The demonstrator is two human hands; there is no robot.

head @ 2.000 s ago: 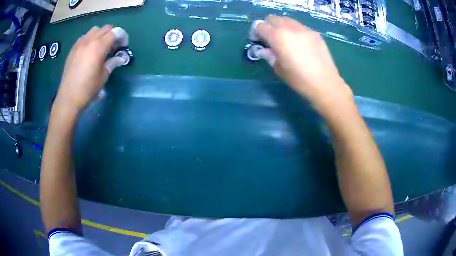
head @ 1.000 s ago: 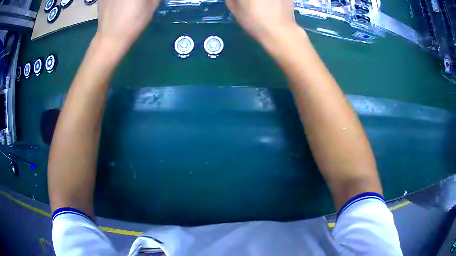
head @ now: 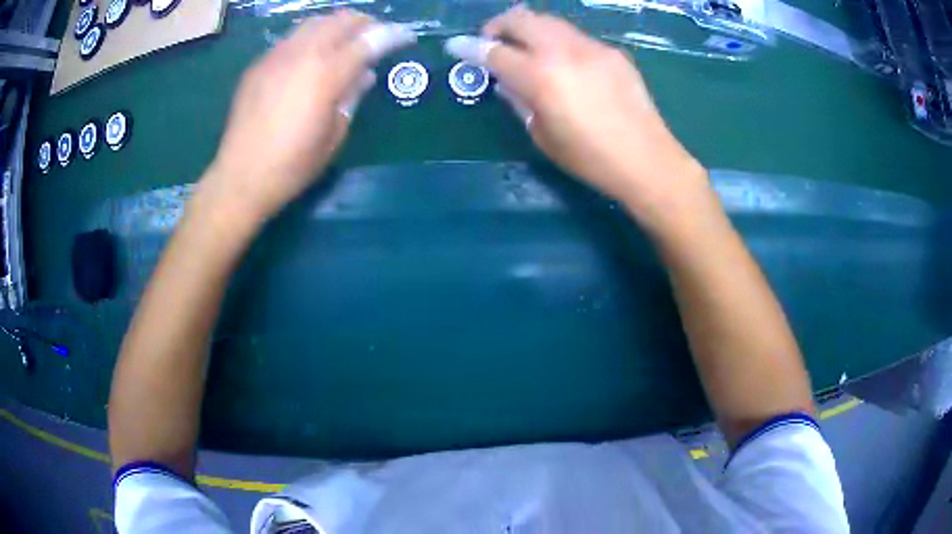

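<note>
Two small round components with black rims and ringed white faces lie side by side on the green mat, the left one (head: 408, 80) and the right one (head: 469, 79). My left hand (head: 298, 99) is just left of the left component, with whitish finger cots on its fingertips. My right hand (head: 564, 99) is at the right component, its capped fingertips beside and just above that rim. Both hands are slightly blurred with fingers apart, and no component shows in either. A clear blister tray (head: 668, 40) lies beyond the hands.
Several round components (head: 116, 129) stand in a row on the mat at left. A tan board (head: 193, 39) with more components is at the upper left. A dark round object (head: 94, 265) is at the left. A thin cable (head: 42, 342) lies on the left bench edge. Dark stacked trays (head: 898, 63) are at upper right.
Both hands have come back from the far tray area to beside the two components. The two components held two seconds ago no longer show in my hands. The view has shifted slightly.
</note>
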